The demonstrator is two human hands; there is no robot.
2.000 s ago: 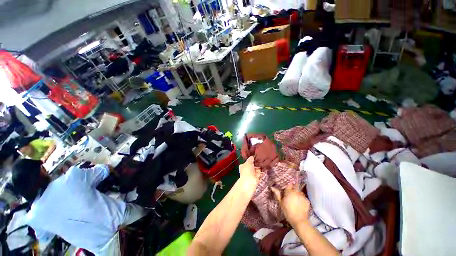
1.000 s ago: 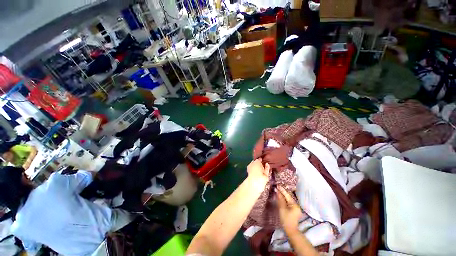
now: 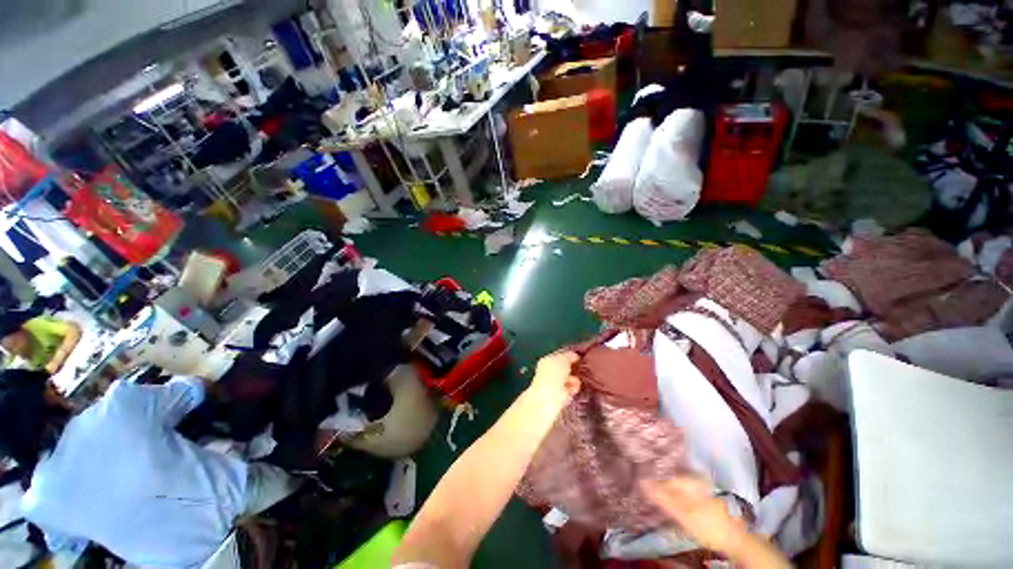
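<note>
A pink-brown tweed garment piece [image 3: 605, 450] with plain brown lining [image 3: 624, 376] at its top hangs over the heap in front of me. My left hand [image 3: 559, 372] is closed on the brown edge at the piece's upper left corner. My right hand [image 3: 685, 502] is blurred over the lower right of the tweed; whether it grips the cloth cannot be told. White and brown pieces [image 3: 702, 411] lie heaped just right of the held piece, with more tweed pieces [image 3: 739, 283] behind them.
A white board-like surface [image 3: 933, 456] stands at the right. A red crate [image 3: 472, 361] with dark and white pieces is left of my arm. A person in a light-blue shirt [image 3: 139, 472] sits lower left. A lime-green surface [image 3: 375, 550] shows at the bottom edge. White rolls [image 3: 670, 167] stand beyond.
The held tweed piece is spread wider and hangs more open, with its brown lining stretched flat. My right hand has moved down and right. My left hand has moved slightly left.
</note>
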